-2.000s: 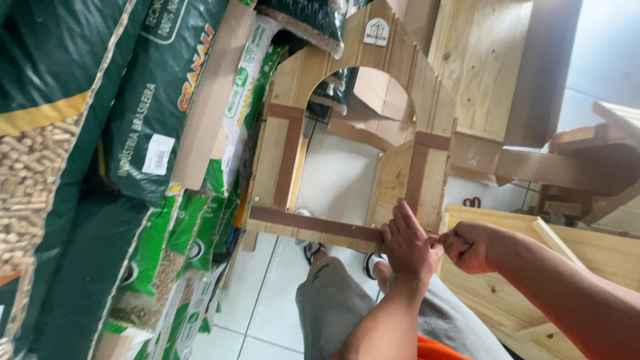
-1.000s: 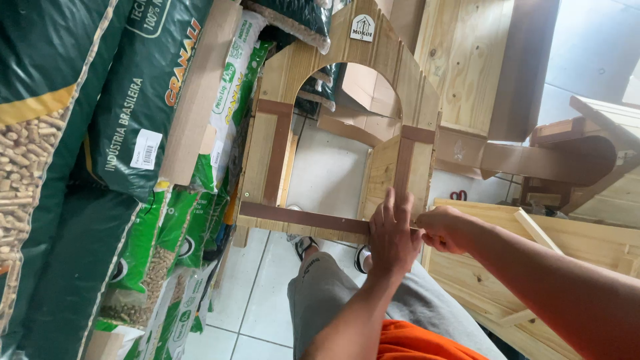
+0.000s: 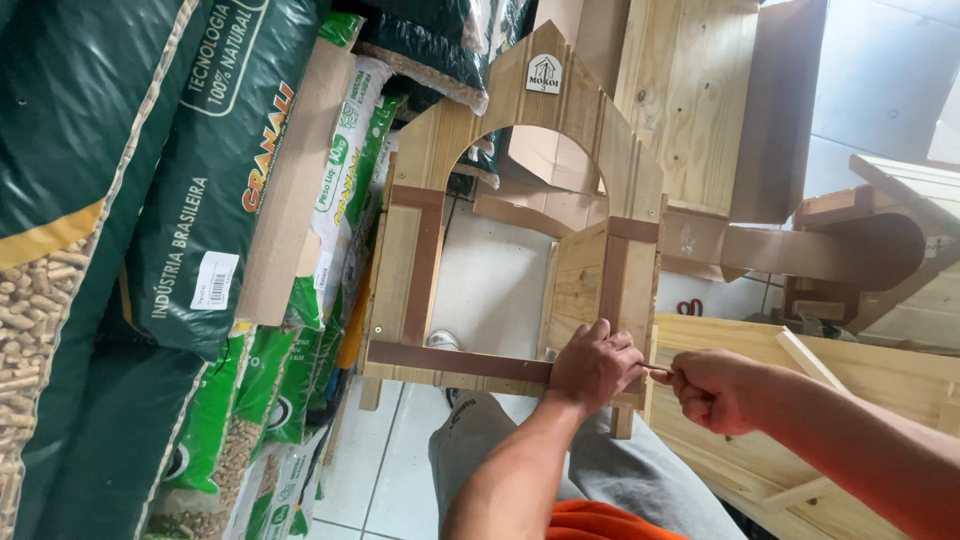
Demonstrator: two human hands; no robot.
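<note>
A wooden pet-house frame (image 3: pixel 506 366) with an arched opening, brown strips and a pointed top stands between me and the bags. My left hand (image 3: pixel 596 364) rests on its lower right corner, fingers bent over the brown strip. My right hand (image 3: pixel 712 390) is closed around a thin tool, whose narrow shaft (image 3: pixel 654 367) reaches to the frame's right edge beside my left fingers. The tool's kind and its tip are hidden by my hands. A small plaque (image 3: pixel 544 73) sits at the peak, and screw heads show near the frame's edges.
Green bags of wood pellets (image 3: pixel 195 180) are stacked at the left, close to the frame. Pine panels (image 3: pixel 750 420) lie at the right, with red-handled scissors (image 3: pixel 690 307) on the tiled floor above them. Cardboard (image 3: pixel 772 251) and another wooden house part (image 3: pixel 885 247) are further back.
My left hand was flatter with fingers extended; now its fingers are bent over the frame's corner. My right hand stays at the same edge.
</note>
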